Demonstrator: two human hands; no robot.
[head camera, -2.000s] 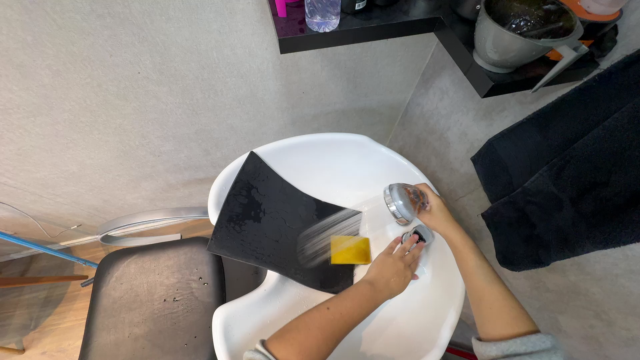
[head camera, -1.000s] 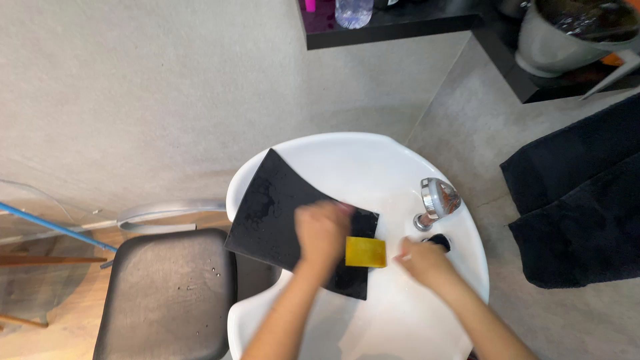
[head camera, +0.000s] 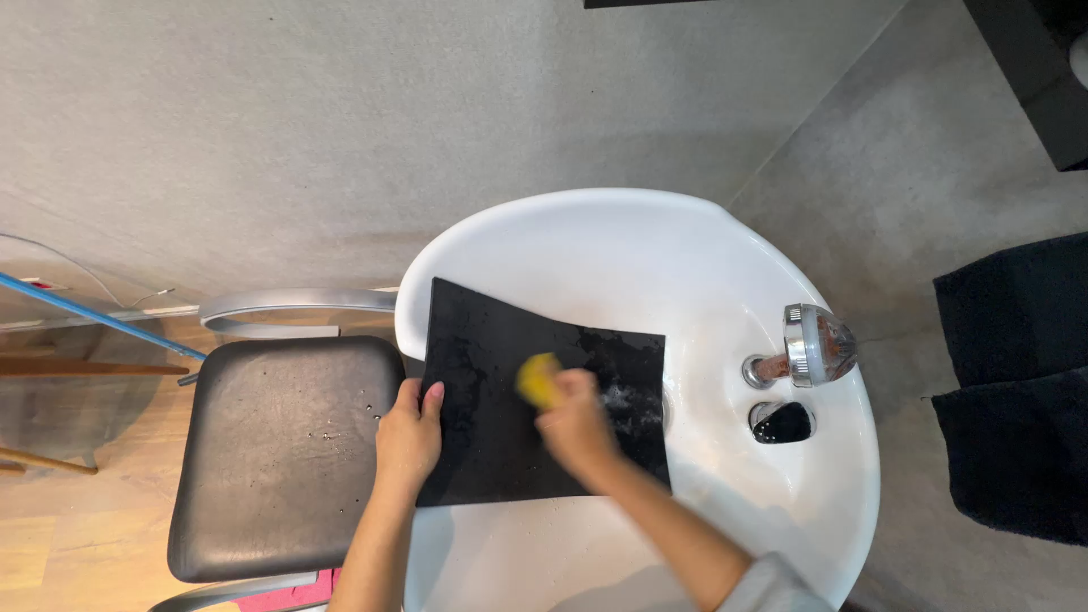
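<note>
A wet black flat mat (head camera: 501, 459) lies across a white salon wash basin (head camera: 595, 217), with whitish foam on its right part. My left hand (head camera: 410, 438) grips the mat's left edge, thumb on top and the fingers partly hidden. My right hand (head camera: 578, 421), blurred, holds a yellow sponge (head camera: 537, 381) over the middle of the mat; whether it touches the surface is unclear. Right of the mat, a shower head (head camera: 816, 344) rests in its holder inside the basin, above a black-and-chrome fitting (head camera: 782, 422).
A black-seated chair (head camera: 280, 450) with water drops and metal armrests adjoins the basin's left side. Black towels (head camera: 1016, 314) hang at the right. A dark shelf (head camera: 1033, 85) juts out at upper right. A blue pole (head camera: 102, 316) slants at far left.
Two seconds ago my right hand held the shower head; now it holds the sponge, which lay on the mat's right side. My left hand has moved to the mat's left edge. Foam shows on the mat.
</note>
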